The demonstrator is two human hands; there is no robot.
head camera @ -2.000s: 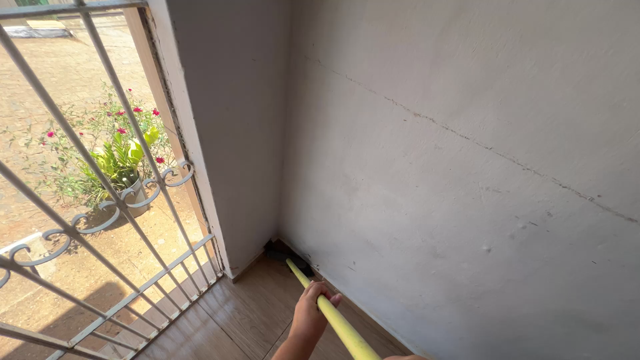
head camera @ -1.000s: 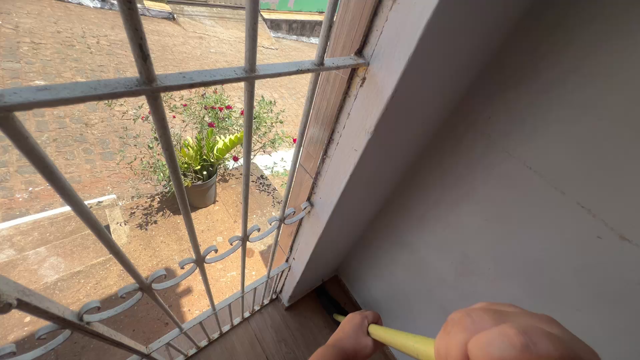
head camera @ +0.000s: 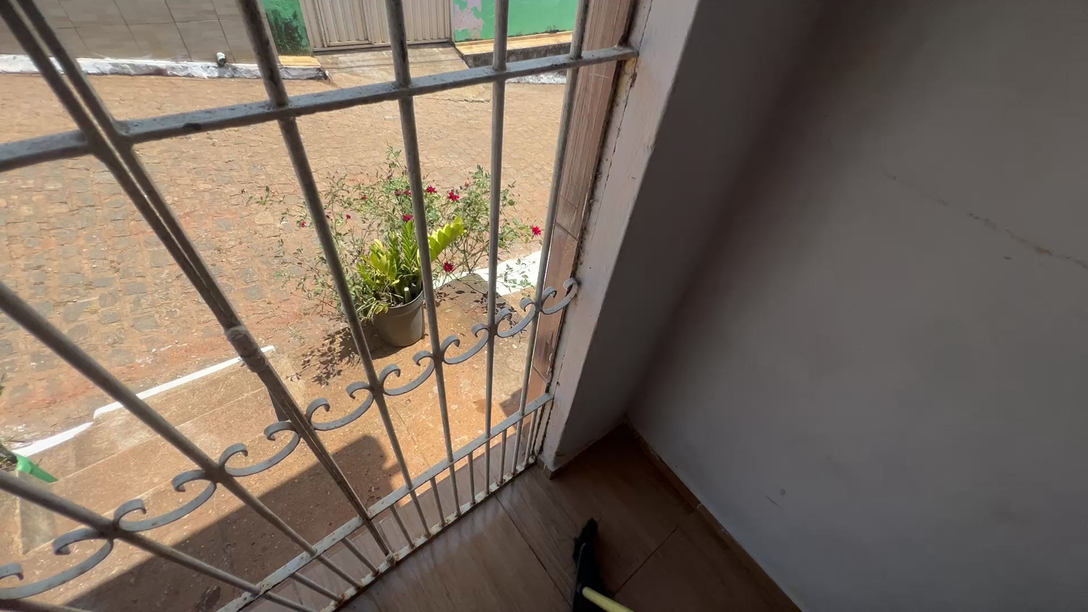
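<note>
Neither of my hands shows in the head view now. A black broom head [head camera: 585, 561] rests on the brown tiled floor [head camera: 476, 552] at the bottom edge, a short way out from the corner. Its yellow handle [head camera: 605, 600] runs out of the frame at the bottom, so most of it is hidden. The broom head lies between the metal gate on the left and the white wall on the right.
A barred metal gate [head camera: 340, 104] with scrollwork fills the left side. Beyond it stand a potted plant [head camera: 399, 323] and a paved street [head camera: 127, 212]. A pale wall [head camera: 850, 382] rises on the right, meeting the door jamb at the corner.
Both hands were on the yellow handle a second ago and are out of view now. The broom head has come away from the corner. The view has swung left and up toward the gate.
</note>
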